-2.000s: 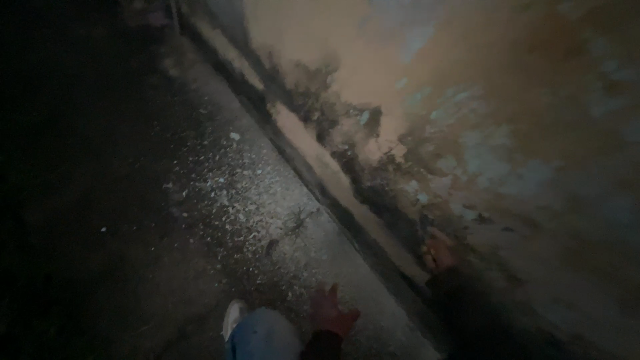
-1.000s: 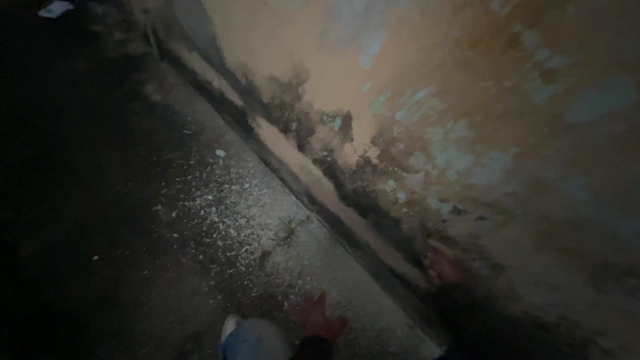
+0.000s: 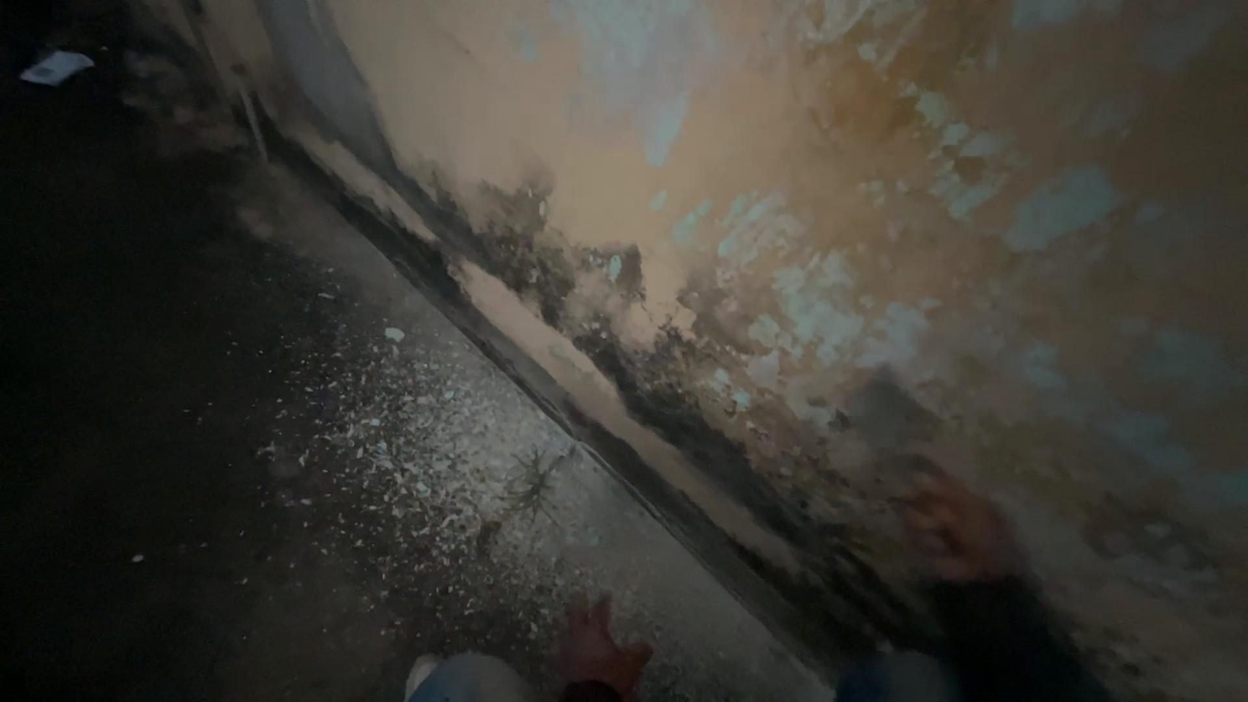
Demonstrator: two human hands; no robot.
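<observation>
My right hand (image 3: pixel 955 522) is blurred in front of the peeling painted wall (image 3: pixel 702 117) at lower right, closed around a tool whose handle is hidden. The tool's dark, flat blade (image 3: pixel 887 405), perhaps a scraper, lies against or close to the wall, pointing up. Near the bottom centre, my left hand (image 3: pixel 600 648) has its fingers spread above the ground, with nothing in it. Bare plaster and pale blue-green patches mark the wall, with dark stains low down.
Paint flakes (image 3: pixel 419 487) litter the ground along the wall's base ledge (image 3: pixel 556 351). A small weed (image 3: pixel 534 483) grows beside the ledge. A white scrap (image 3: pixel 57 68) lies at far upper left. My knees and a shoe show at the bottom edge.
The blade, not clear before, now shows above my right hand. My left hand stays low with its fingers spread. The view has shifted slightly.
</observation>
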